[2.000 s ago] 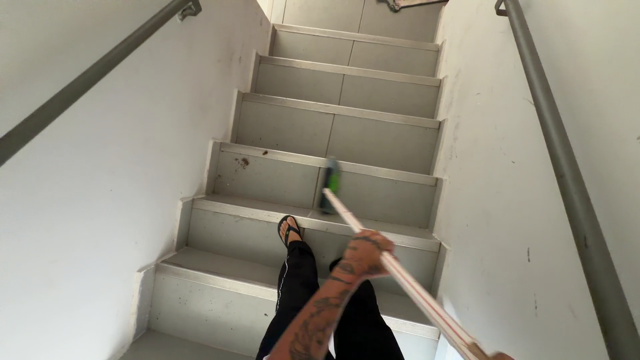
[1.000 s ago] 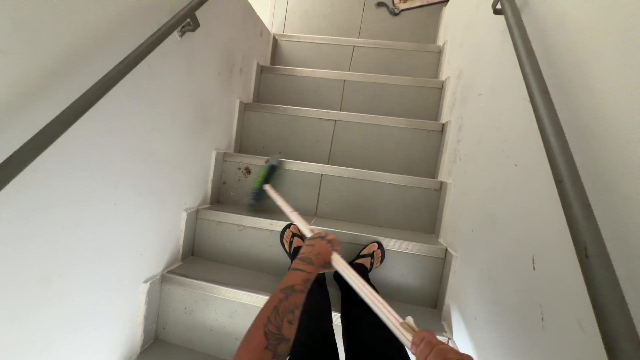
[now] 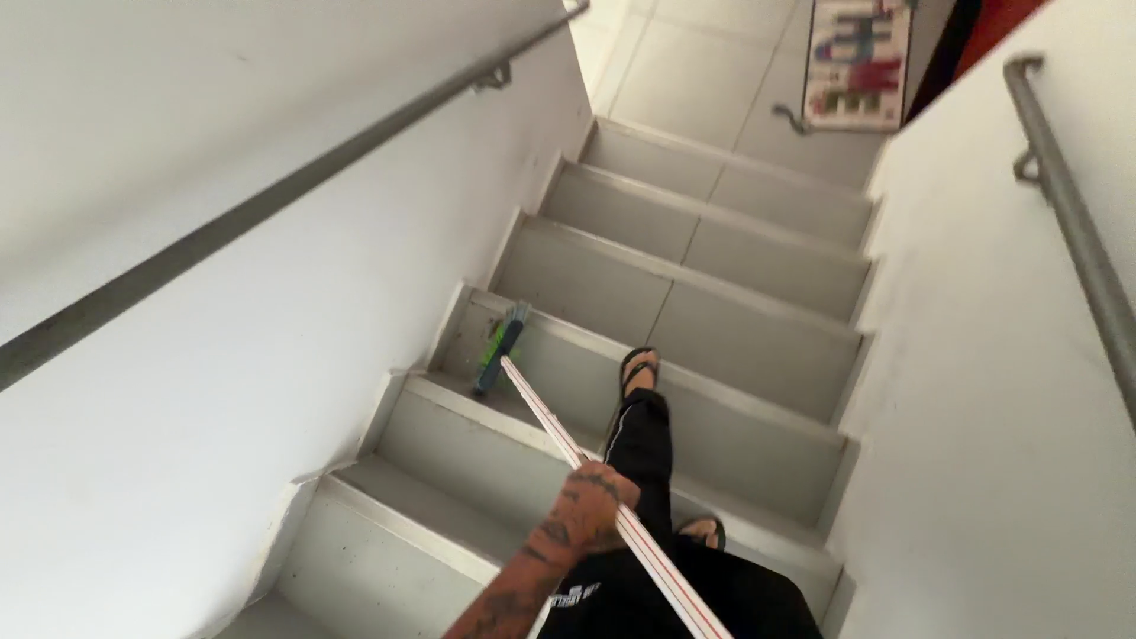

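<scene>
My left hand (image 3: 596, 499) is closed around the middle of a white broom handle with red stripes (image 3: 667, 577). The handle runs from the bottom edge up and left to a dark broom head (image 3: 502, 348) with green and grey-blue bristles. That head stands near the left wall, against the riser of a grey tiled stair (image 3: 568, 377), beside dark dirt specks. My right hand is out of view; the handle's upper end leaves the frame at the bottom.
Metal handrails run along the left wall (image 3: 293, 182) and the right wall (image 3: 1087, 240). My sandaled foot (image 3: 639, 368) is on a step, the other foot (image 3: 704, 532) lower in view. A printed mat (image 3: 857, 67) lies on the tiled floor beyond the stairs, near something red.
The broom head went from mid-step to the left side. My right hand, on the handle one second ago, has left the view. One foot has stepped onward. The view has tilted, showing more of the mat.
</scene>
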